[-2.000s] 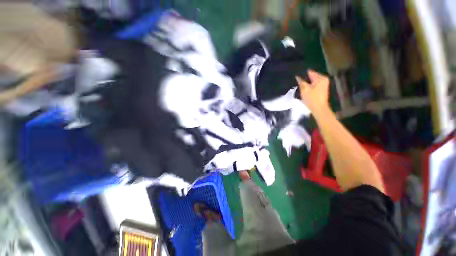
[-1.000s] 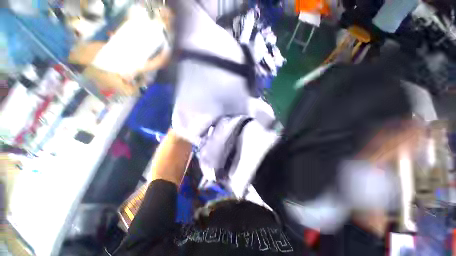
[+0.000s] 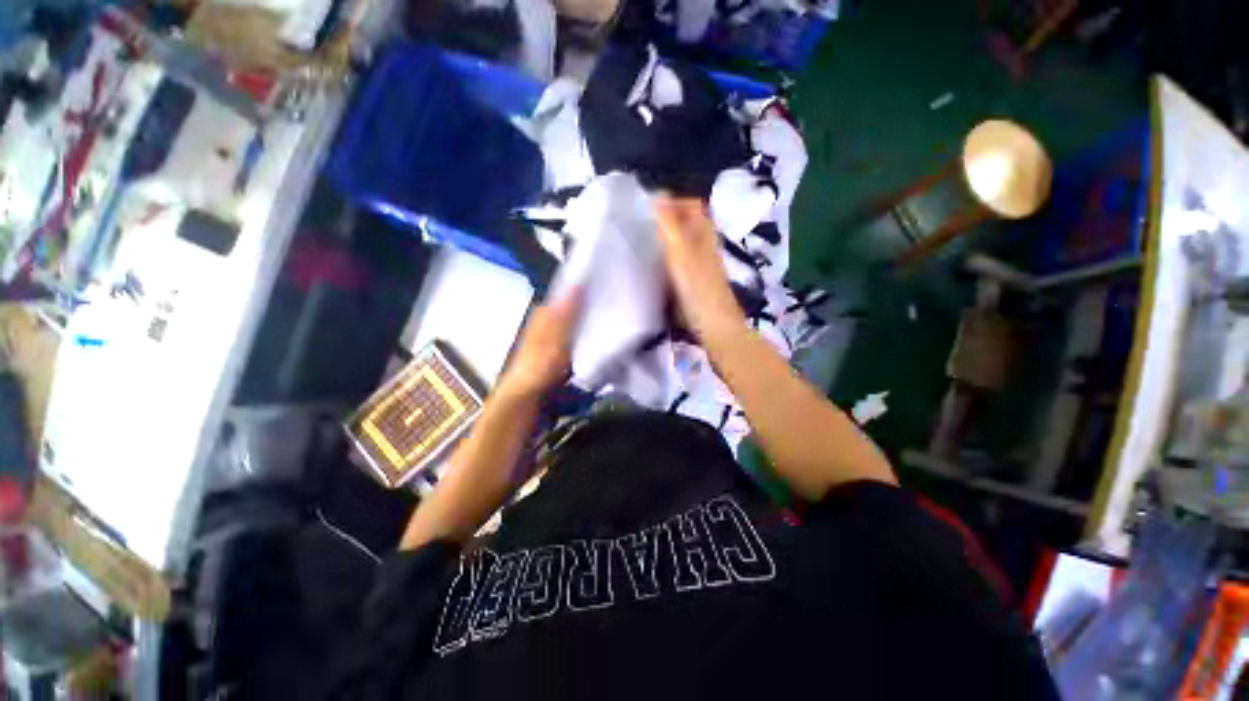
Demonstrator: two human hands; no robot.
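A bunched white or pale grey cloth piece (image 3: 614,281) is held up between my two hands in front of my chest. My left hand (image 3: 551,336) is on its left side, and my right hand (image 3: 685,240) is on its upper right side. Both hands are blurred and the fingertips are partly hidden by the cloth. Behind and below lies a heap of black-and-white garment pieces (image 3: 777,171), with a black piece (image 3: 658,130) on top.
A blue crate (image 3: 436,137) stands left of the heap. A patterned box (image 3: 415,415) and a white board (image 3: 470,312) lie at the lower left. A white table (image 3: 151,356) is at the far left. A round wooden stool (image 3: 1007,169) stands on the green floor at the right.
The large white cloth spread ahead of me is now a smaller bunch between both hands. The large black blurred shape at the right is gone. The view has shifted, showing the heap and both forearms.
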